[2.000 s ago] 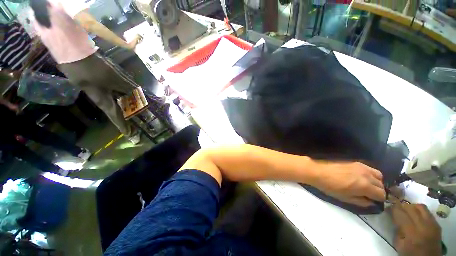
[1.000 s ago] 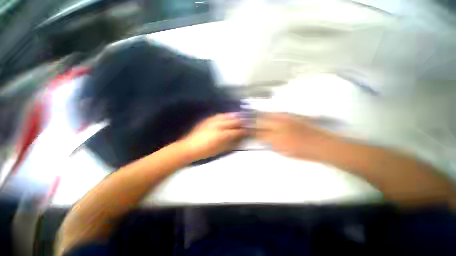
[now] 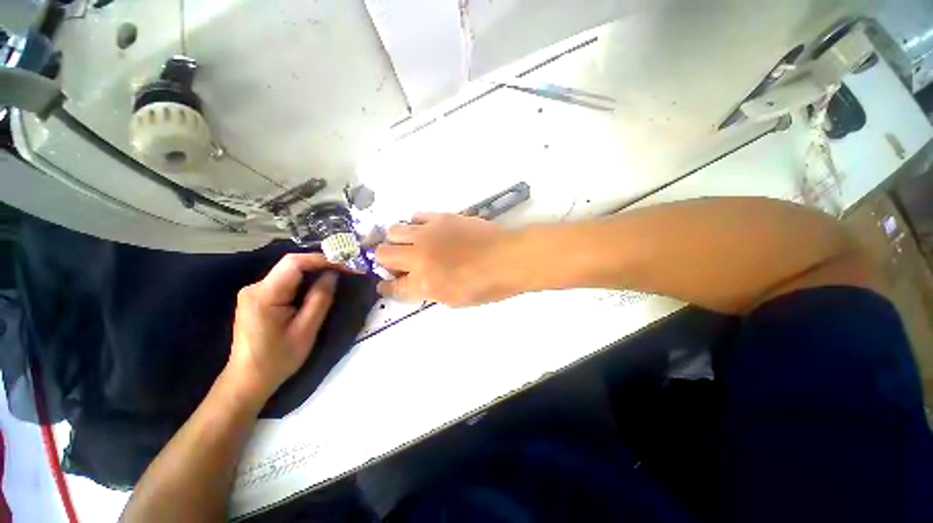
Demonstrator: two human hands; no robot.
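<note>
The black fabric piece (image 3: 153, 327) lies on the white machine table, left of the needle area and under the machine head. My left hand (image 3: 276, 317) holds the fabric's edge between thumb and fingers, just left of the presser foot. My right hand (image 3: 450, 260) lies at the right side of the lit presser foot (image 3: 366, 255), fingers bent down close to it; whether it grips fabric is hidden. A pale ribbed wheel (image 3: 340, 246) sits beside the foot. The cream tension dial (image 3: 172, 133) is on the machine head (image 3: 92, 184).
Thread snips (image 3: 498, 200) lie behind my right wrist. Silver tweezers (image 3: 563, 96) lie farther back on the machine bed. Black-handled scissors (image 3: 767, 87) are at the far right by a metal part. A red rim (image 3: 51, 460) shows at the lower left. The table's front edge (image 3: 471, 418) runs below my hands.
The view has swung from the left side of the workshop to close above the needle area. Both hands remain by the presser foot, the left one on the black fabric.
</note>
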